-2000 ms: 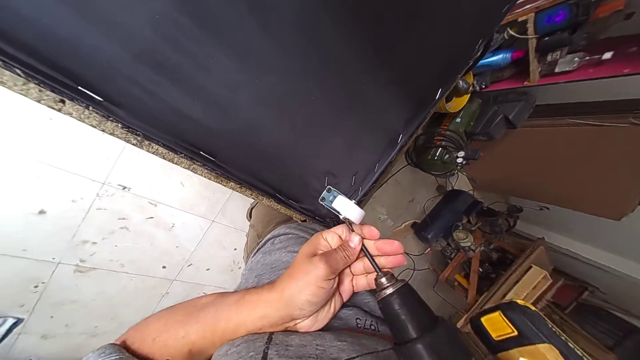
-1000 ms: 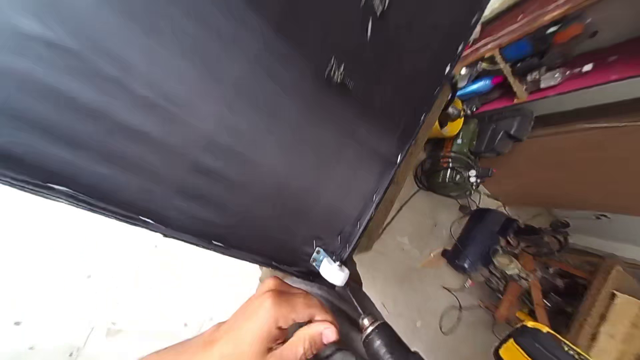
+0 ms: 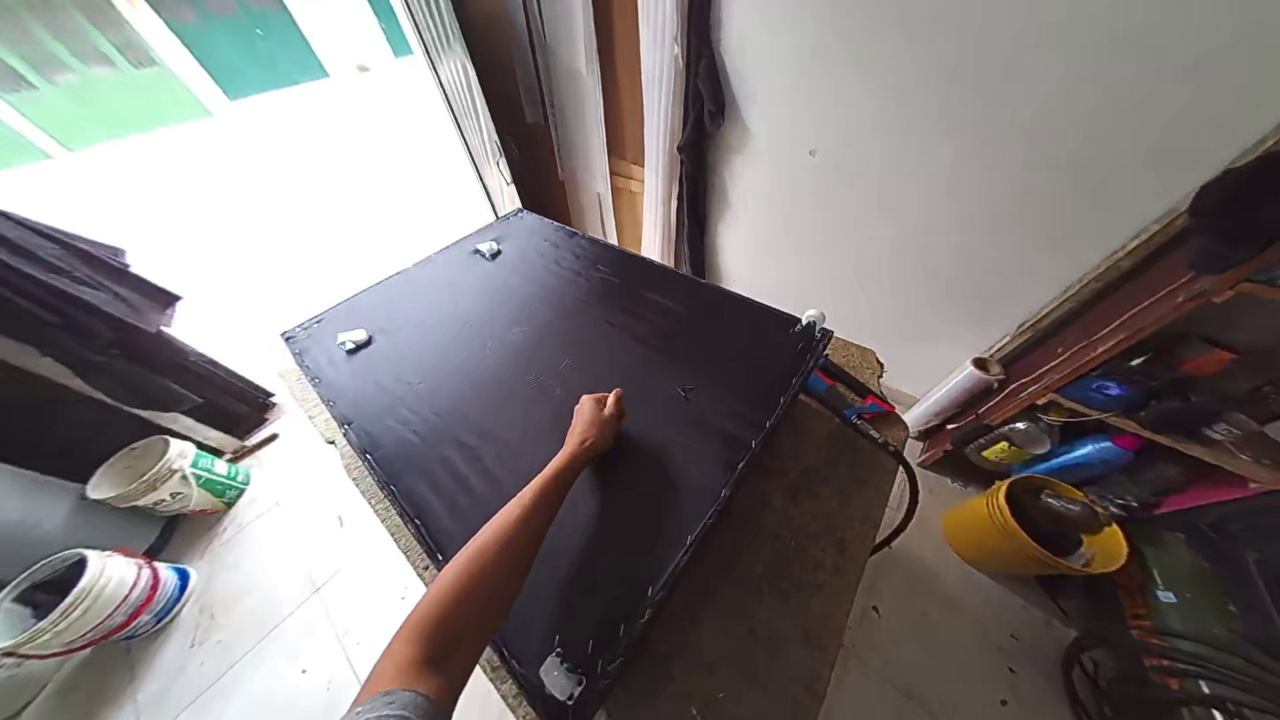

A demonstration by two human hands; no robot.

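My left hand (image 3: 595,425) is closed above the middle of a large black fabric-covered panel (image 3: 450,400), its arm reaching in from below. Nothing shows between its fingers, though a small thing inside them could be hidden. My right hand is out of view. Staples line the panel's edges. White casters with metal plates sit near its corners: one at the far corner (image 3: 487,249), one at the left (image 3: 352,340), one at the right (image 3: 812,320). At the near corner is a pale metal-plated fitting (image 3: 562,677), likely another caster.
The panel lies on a worn bench top (image 3: 760,560). A blue and red tool (image 3: 865,408) with a black hose rests beside its right corner. White buckets (image 3: 150,475) stand at left, a yellow bucket (image 3: 1035,525) at right by a cluttered shelf (image 3: 1160,420). A pale wall rises behind.
The view has swung widely up to the whole panel. My left hand has moved from beside the near-corner caster to over the panel's middle. The drill is no longer in view.
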